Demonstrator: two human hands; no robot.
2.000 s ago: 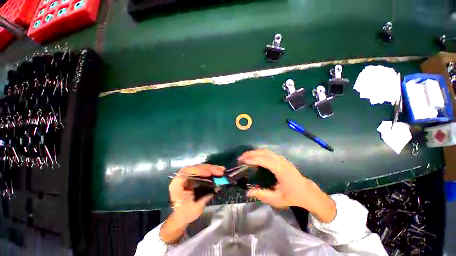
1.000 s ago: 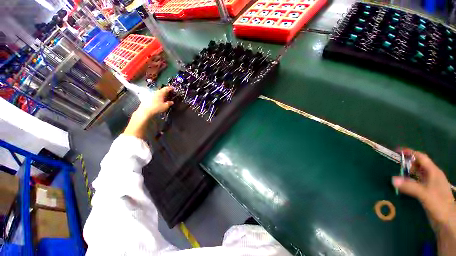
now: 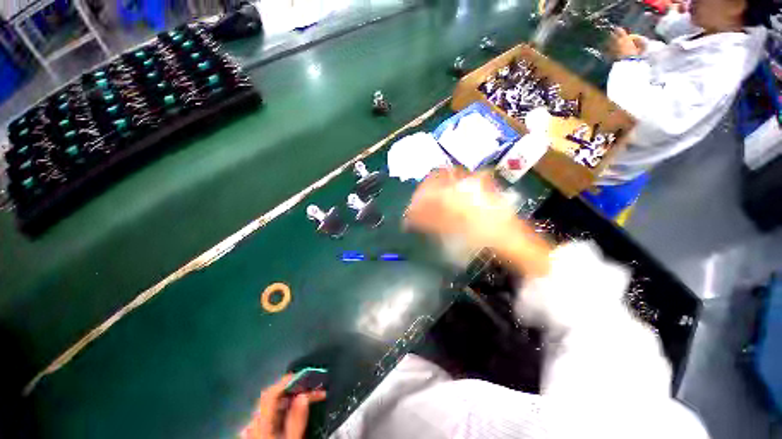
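Note:
My left hand (image 3: 283, 410) is at the lower edge, cut off by it. Its thumb and fingers grip a small dark part with a teal edge (image 3: 307, 377), held low over the front of the green bench. No wire handles can be made out on it. My right hand (image 3: 467, 213) is blurred, near the bench's front edge beside the white paper and the blue box. Whether it holds anything cannot be told. The black clip bin (image 3: 664, 296) lies below the bench edge at right, partly hidden by my right arm.
Bulldog clips (image 3: 366, 210) stand mid-bench, near a blue pen (image 3: 369, 256) and a yellow-orange ring (image 3: 275, 285). White paper (image 3: 413, 157), a blue box (image 3: 448, 129) and a cardboard box of clips (image 3: 566, 177) are behind. A black tray (image 3: 129, 141) is far left. Another person (image 3: 664, 107) is at right.
The view has swung right, away from the left tray. My left hand has left that tray and now holds the teal-edged part. My right hand has moved past the pen towards the clip bin side.

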